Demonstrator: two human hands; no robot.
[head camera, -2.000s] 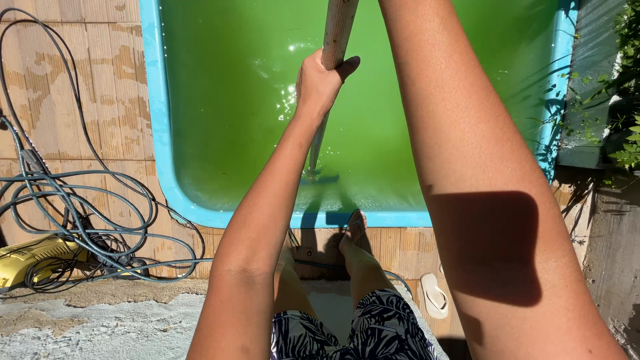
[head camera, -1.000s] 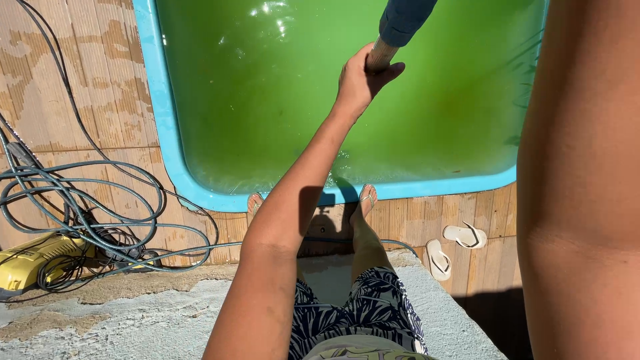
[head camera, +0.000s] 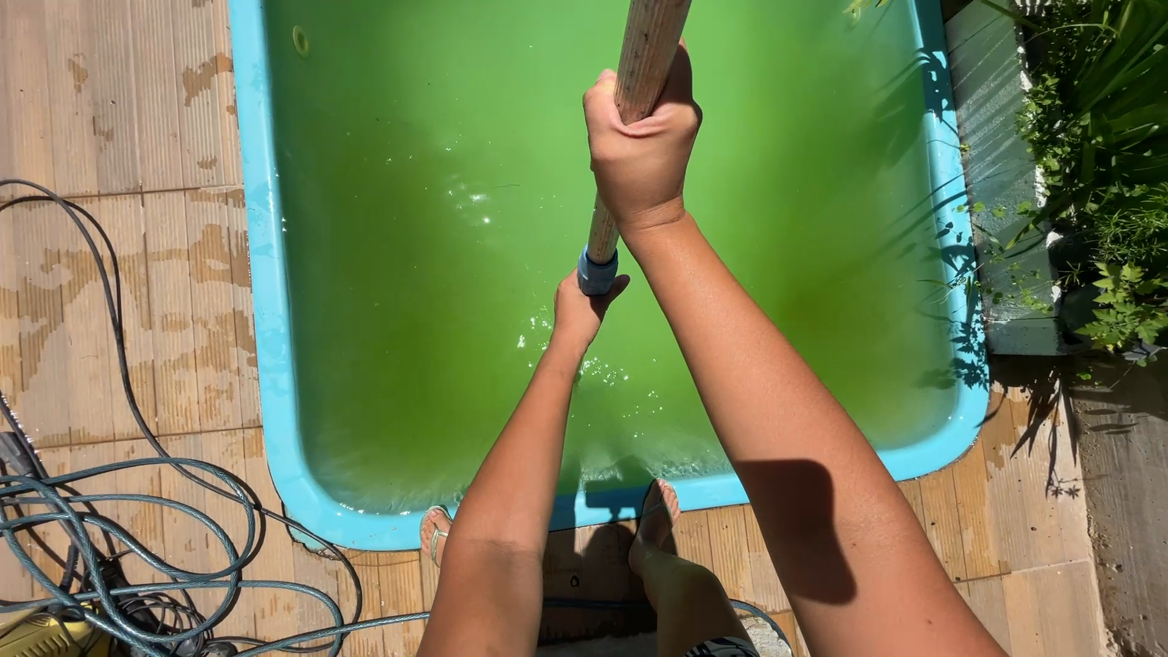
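Observation:
A long pole (head camera: 650, 59) with a pale, worn surface runs from the top edge down over a pool (head camera: 266, 274) with a light blue rim and cloudy green water (head camera: 438, 301). My right hand (head camera: 643, 137) is wrapped around its upper part. Lower down, my left hand (head camera: 584, 306) grips it just at a blue-grey collar (head camera: 598, 272). The pole's lower end is hidden behind my left hand and in the water.
Both feet, in flip-flops (head camera: 436, 534), stand at the pool's near rim. A tangled hose (head camera: 137, 520) and a yellow machine (head camera: 50, 636) lie on wood-look tiles at the lower left. Plants (head camera: 1109, 210) overhang a planter wall (head camera: 1004, 274) at the right.
My right hand, out of view in both earlier frames, now shows on the pole. My left hand now holds at the collar. The cream flip-flops on the tiles have left the view.

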